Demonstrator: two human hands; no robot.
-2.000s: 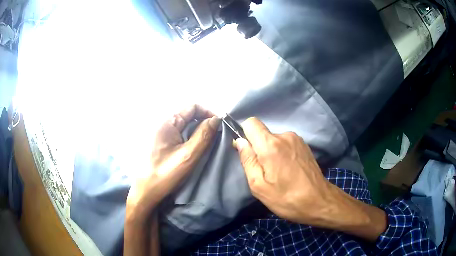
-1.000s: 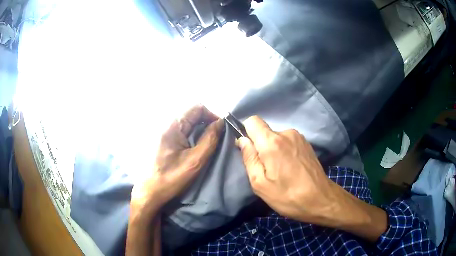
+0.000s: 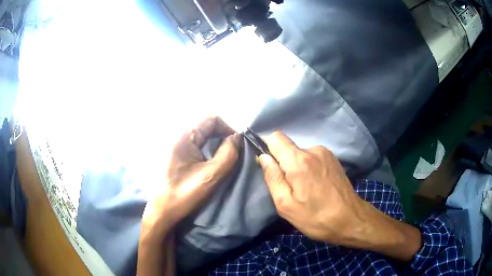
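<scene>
The grey garment panel (image 3: 323, 118) lies in front of me, its light section washed out white by glare on the left and centre. My left hand (image 3: 199, 167) pinches a raised fold of the cloth between thumb and fingers. My right hand (image 3: 313, 183) holds small metal snips (image 3: 255, 142) between thumb and fingers. The tips of the snips are at the pinched fold, beside my left thumb tip. Glare hides the exact cutting spot, and I cannot make out any thread.
Machine parts with a dark round knob (image 3: 268, 29) are above the work. The table's wooden edge (image 3: 40, 215) is at left. A pale machine surface (image 3: 445, 43) is at upper right. A white scrap (image 3: 430, 161) and folded cloths (image 3: 469, 199) are at right. Checked clothing is below.
The snips and right hand have shifted slightly down and right. My left hand has turned slightly and keeps its pinch on the cloth.
</scene>
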